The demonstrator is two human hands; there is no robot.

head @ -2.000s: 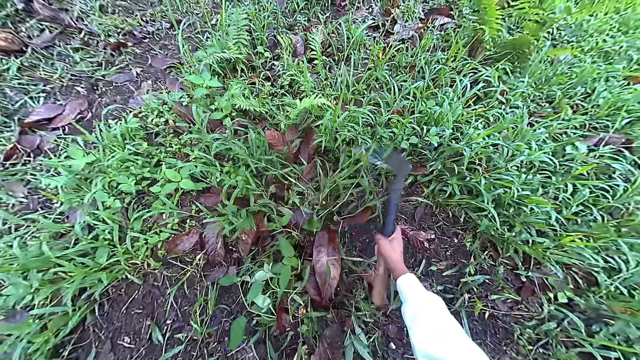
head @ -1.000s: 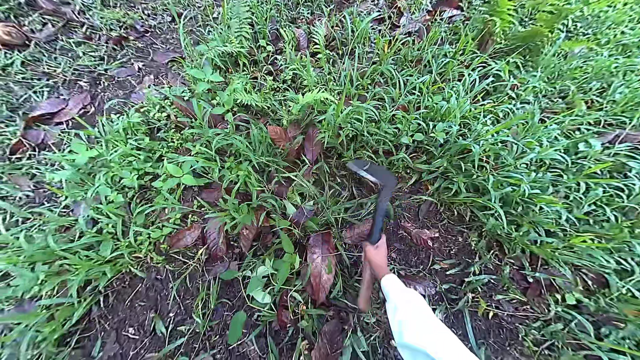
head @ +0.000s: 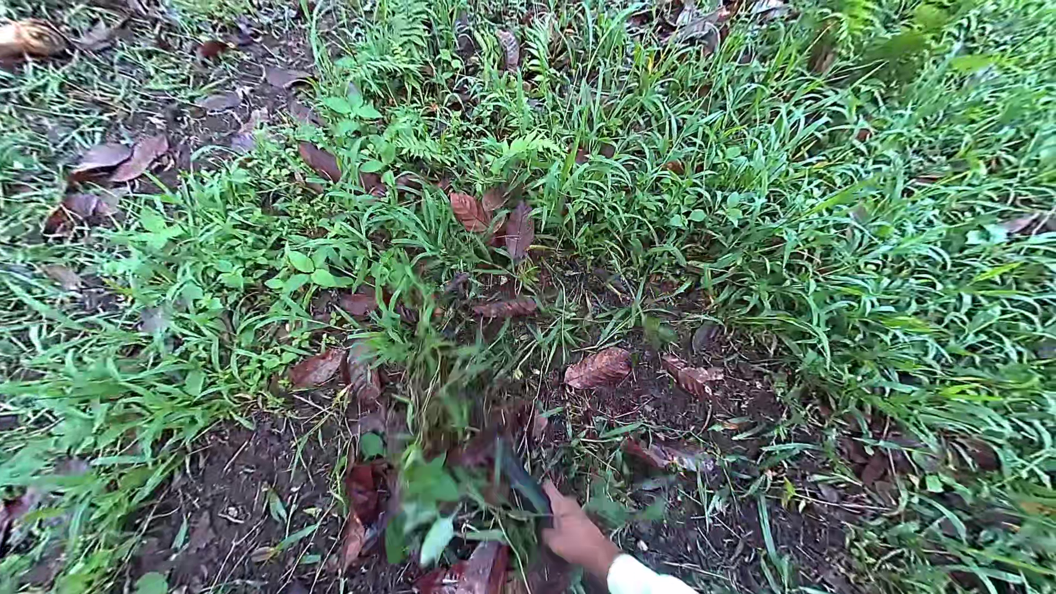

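At the lower middle of the head view, my right hand (head: 573, 532), in a white sleeve, is closed on a sickle (head: 521, 478). Its dark shaft points up and to the left from my fist. Blurred grass and leafy weeds (head: 429, 487) lie around the front of the tool and hide its curved blade. Large reddish-brown dry leaves (head: 483, 569) lie just left of the hand. My left hand is not in the frame.
Dense green grass (head: 891, 289) covers the right side, with more grass and low weeds at the left. Dark soil (head: 239, 495) shows at the lower left. Dry brown leaves (head: 598, 369) lie scattered across the middle. A pale brown object (head: 31, 40) lies at the top left corner.
My right hand and the sickle have moved down and to the left, nearer the bottom edge. Weeds and leaves by the tool are disturbed, and more soil shows where grass stood.
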